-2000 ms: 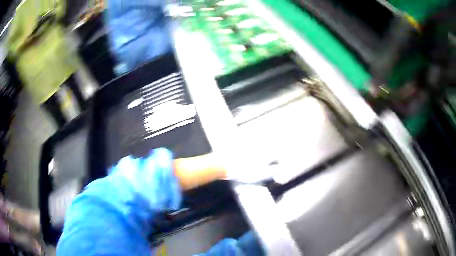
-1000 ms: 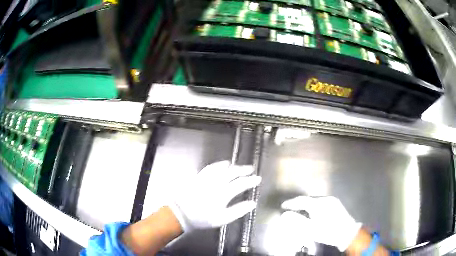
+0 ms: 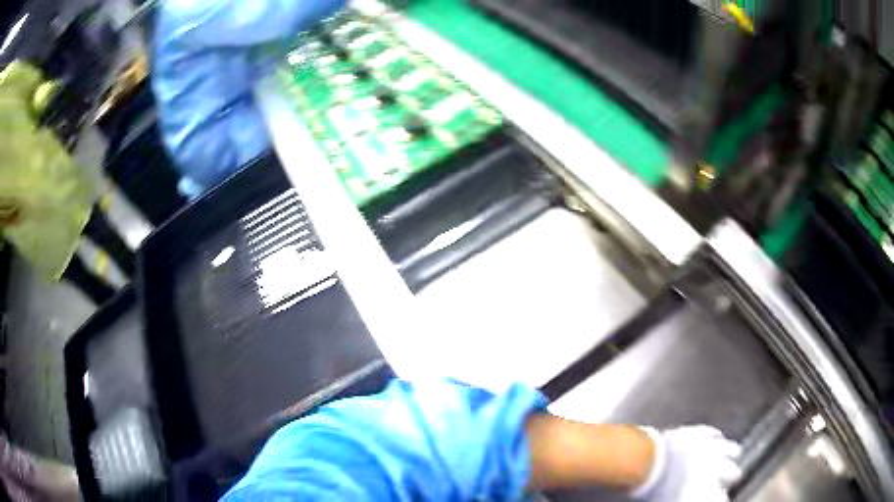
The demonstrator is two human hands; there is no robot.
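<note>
My left hand (image 3: 691, 466), in a white glove with a light blue sleeve, reaches over the conveyor (image 3: 529, 304) at the lower right. It is blurred, its fingers are near a cross rail, and I cannot tell if it holds anything. My right hand is out of the picture. A row of green circuit boards (image 3: 387, 108) lies on the line at the upper middle, beside a black part (image 3: 461, 206) across the rails.
Black floor bins (image 3: 221, 333) stand left of the front rail (image 3: 353, 255), one with a ribbed clear tray. A person in a blue smock (image 3: 206, 98) leans at the line, and another in yellow-green (image 3: 44, 186) stands farther left. A shelf with green mat (image 3: 559, 88) is behind.
The view has swung left from the yellow-lettered board tray to the boards and floor bins. My right hand has left the picture, and my left hand now shows at the lower right.
</note>
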